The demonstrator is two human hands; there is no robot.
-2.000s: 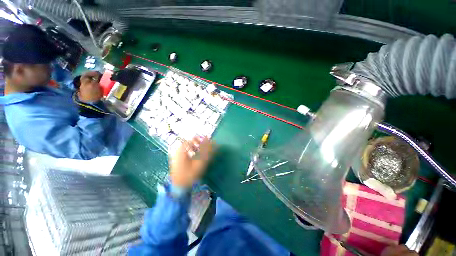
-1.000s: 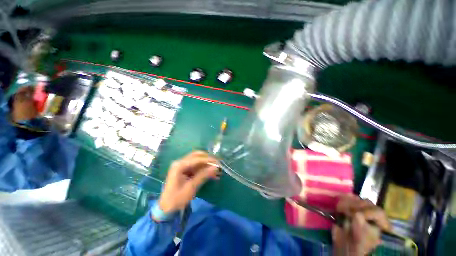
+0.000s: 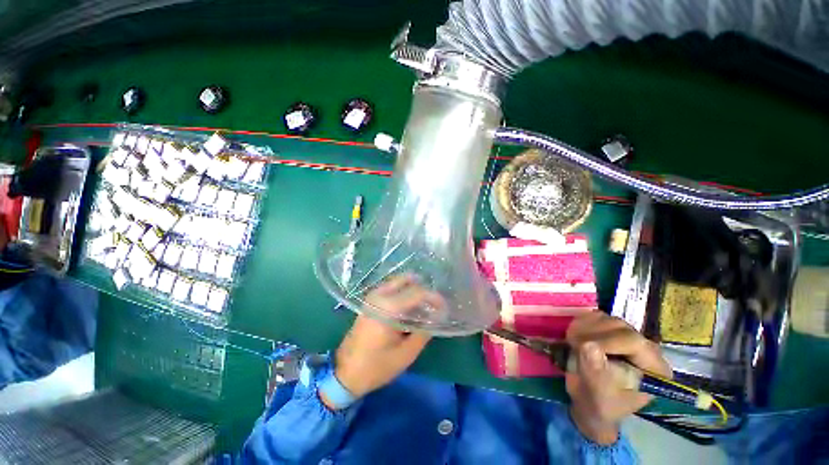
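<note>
My right hand [image 3: 611, 371] holds a soldering iron [image 3: 534, 343] over the pink-red striped cloth [image 3: 545, 286], its tip pointing left toward the hood's rim. My left hand [image 3: 389, 331] is under the rim of the clear fume hood [image 3: 441, 195], fingers bent together and seen through it. Whether the fingers grip anything is hidden by the hood and the hand. Thin tweezers [image 3: 380, 263] and a slim yellow-ended tool [image 3: 353, 232] lie beneath or beside the hood. White components [image 3: 159, 213] cover a clear tray at the left.
A round silvery bowl [image 3: 544, 192] stands behind the cloth. A metal tray [image 3: 634, 272] with a yellow sponge [image 3: 688, 313] is at the right. Black modules [image 3: 356, 114] sit on the green belt. A ribbed duct [image 3: 582, 32] hangs above. Another person's blue sleeve [image 3: 45, 322] shows at left.
The view has swung right. My left hand has moved from the component tray to beneath the hood. My right hand, first barely visible, now shows fully with the soldering iron.
</note>
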